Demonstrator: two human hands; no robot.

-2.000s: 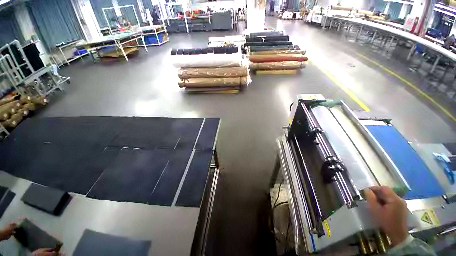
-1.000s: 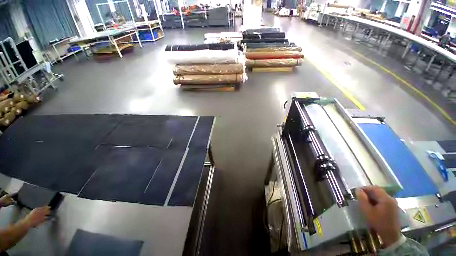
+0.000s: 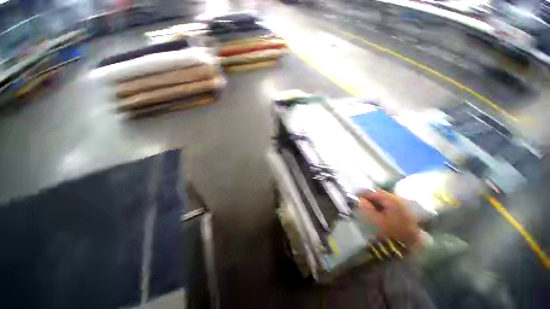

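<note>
The view is strongly blurred. My right hand (image 3: 389, 218) lies on the near corner of the roller machine, fingers curled over the pale metal end housing (image 3: 350, 244). Its sleeve runs off to the lower right. My left hand is not in view. Long pale main rollers (image 3: 338, 142) and a dark roller shaft with collars (image 3: 319, 172) run away from my hand. The bright blue feed belt (image 3: 398, 142) lies to their right. Brass-coloured fittings (image 3: 386, 248) show below my hand. No panel shows in my hand.
Dark laid-out panels (image 3: 78, 235) with a pale gap line cover the table at the left. A floor aisle (image 3: 235, 199) separates table and machine. Fabric rolls (image 3: 166, 81) lie on the floor ahead. A side table with dark panels (image 3: 482, 142) stands at the right.
The view has swung right and tilted, moving the machine and my right hand leftward in the picture. The other person's hands and the panel stack have left view. My right hand stays on the housing.
</note>
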